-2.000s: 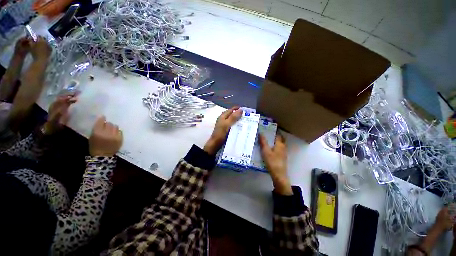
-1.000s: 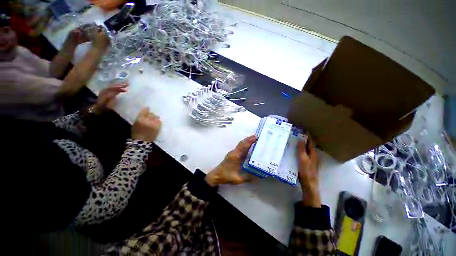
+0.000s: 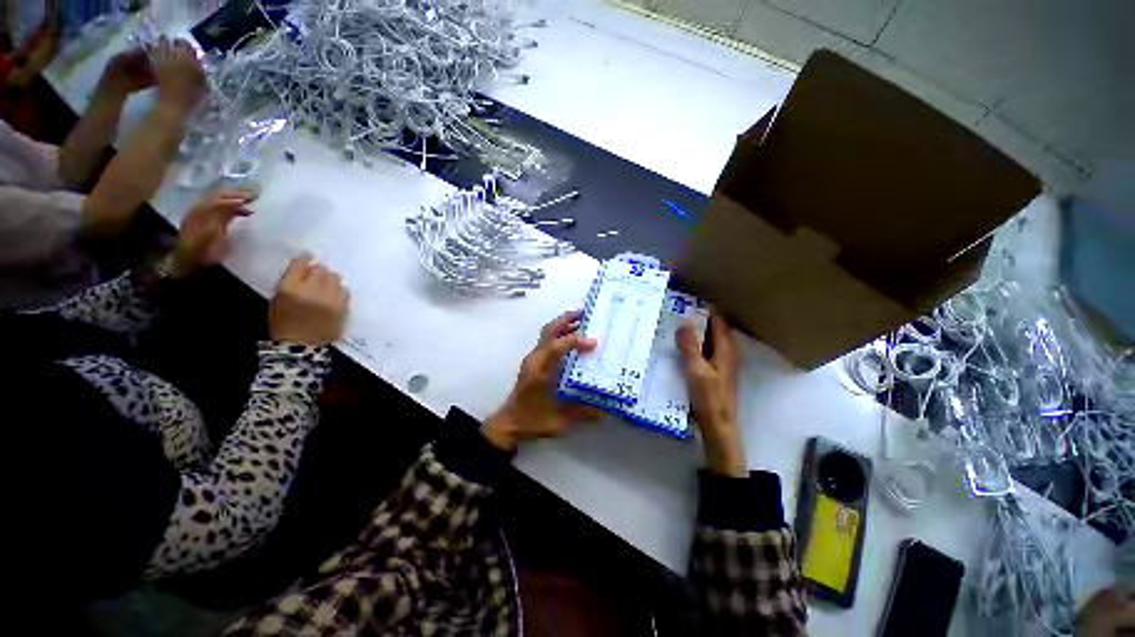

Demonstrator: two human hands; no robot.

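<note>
A stack of slim retail boxes (image 3: 620, 330), white on top with blue edges, is held between my two hands above the bench's near part. The boxes lie in two overlapping piles, the left one overlapping the right. My left hand (image 3: 544, 381) grips the left side, with its thumb on the box edge. My right hand (image 3: 713, 378) grips the right side, with its thumb on the white face. Fingers under the boxes are hidden. An open brown carton (image 3: 797, 280) stands just beyond my right hand, with a flap up.
A small cable bunch (image 3: 479, 243) lies left of the boxes. A large cable heap (image 3: 373, 75) is at the back left, another (image 3: 1058, 373) at the right. A yellow-panelled smartphone (image 3: 831, 523) and a black smartphone (image 3: 922, 590) lie at the near right. Neighbours' hands (image 3: 309, 302) are at left.
The camera view has shifted between frames. My hands still hold the boxes, and the left pile's overlap on the right pile looks slightly changed. The left neighbour's hands have moved slightly.
</note>
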